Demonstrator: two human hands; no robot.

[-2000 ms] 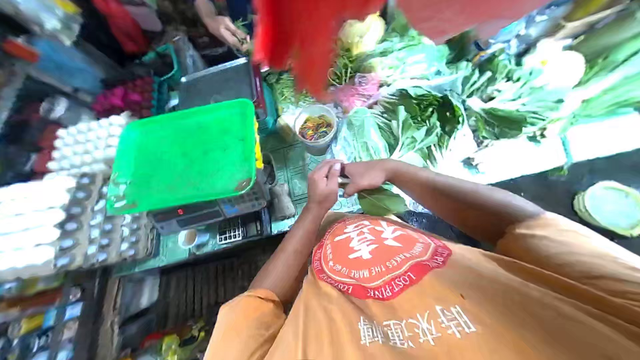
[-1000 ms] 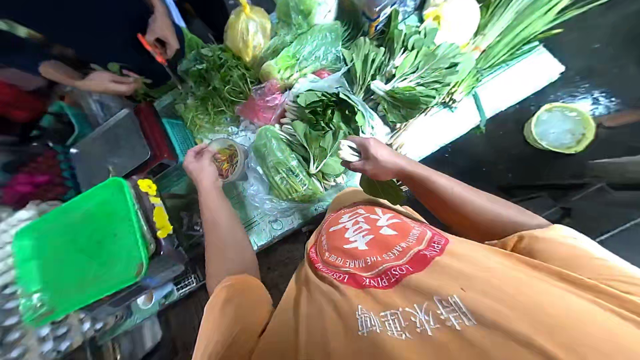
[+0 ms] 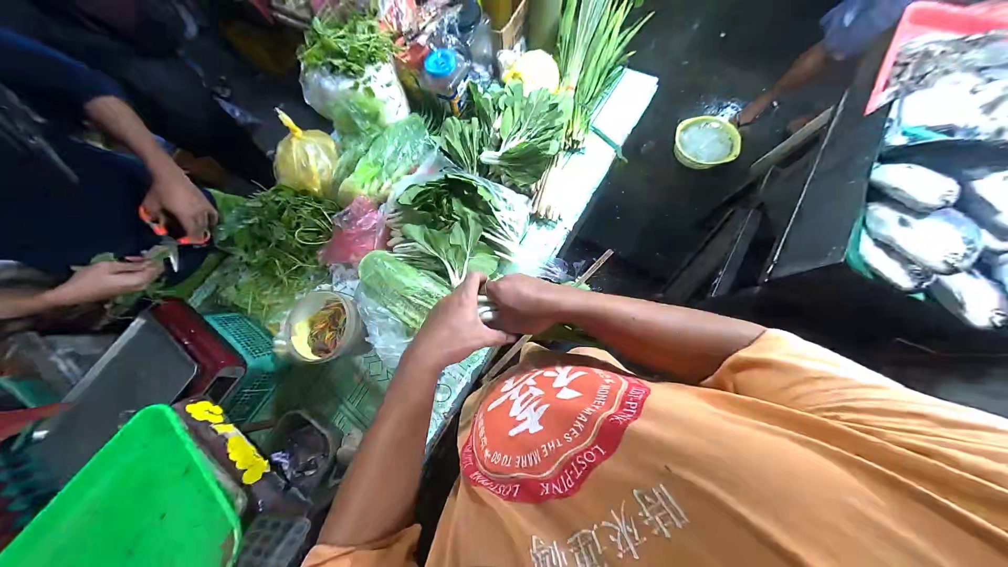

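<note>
My right hand (image 3: 521, 304) is closed on the pale stems of a bunch of leafy greens at the table's near edge; its leaves are partly hidden beneath the hands. Against it, my left hand (image 3: 465, 319) touches the same stems with bent fingers. Just beyond lie loose leafy greens (image 3: 449, 228) with white stalks and a plastic-wrapped bundle of green vegetables (image 3: 402, 287). Left of my left hand stands a round plastic tub (image 3: 319, 327) holding coloured rubber bands.
At left, another person's hand (image 3: 179, 206) holds orange-handled scissors (image 3: 169, 235) over cut herbs (image 3: 276, 236). A scale (image 3: 134, 394) and green tray (image 3: 142, 496) stand near left. A yellow-green bucket (image 3: 707, 142) is on the dark floor; fish (image 3: 917, 236) lie on a stand at right.
My left hand has moved from the rubber band tub to my right hand at the stems. The view has swung right, bringing the fish stand into sight.
</note>
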